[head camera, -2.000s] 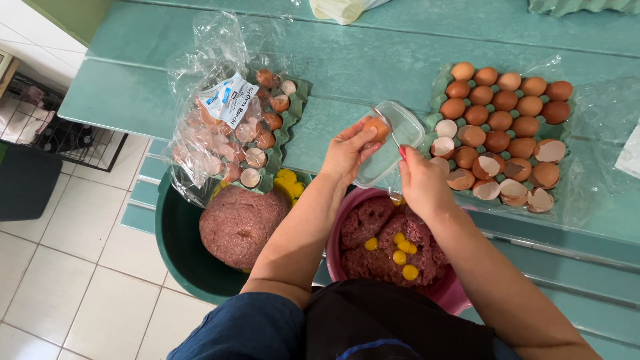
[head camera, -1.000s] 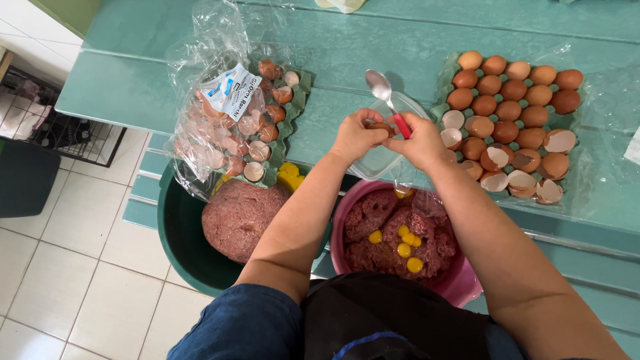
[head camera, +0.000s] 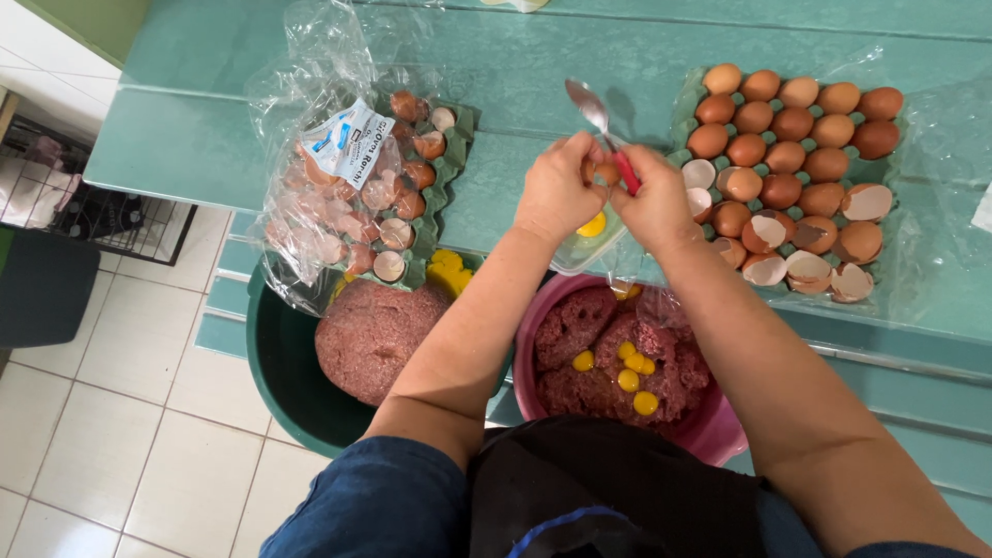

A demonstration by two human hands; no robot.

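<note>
My left hand [head camera: 559,190] holds part of a brown egg's shell [head camera: 603,172] over a clear plastic container [head camera: 573,260], where a raw egg with its yolk [head camera: 592,224] lies. My right hand [head camera: 655,203] grips a metal spoon [head camera: 593,108] by its red handle, bowl pointing away from me, and its fingers also touch the shell. Nearer my body, a pink basin [head camera: 527,372] holds ground meat [head camera: 573,395] with several yolks on top. To the right, an egg carton [head camera: 686,116] carries whole brown eggs and, toward its near side, broken shells.
At left, a plastic-wrapped carton [head camera: 457,147] full of broken shells overhangs a dark green basin [head camera: 271,387], which contains a ball of ground meat [head camera: 380,337] and something yellow. Clear plastic film [head camera: 942,139] lies at the right of the teal table [head camera: 542,46]. A wire rack [head camera: 155,232] stands at far left.
The egg was whole-looking in my left hand two seconds ago; now its shell is parted between both hands and a yolk shows in the container.
</note>
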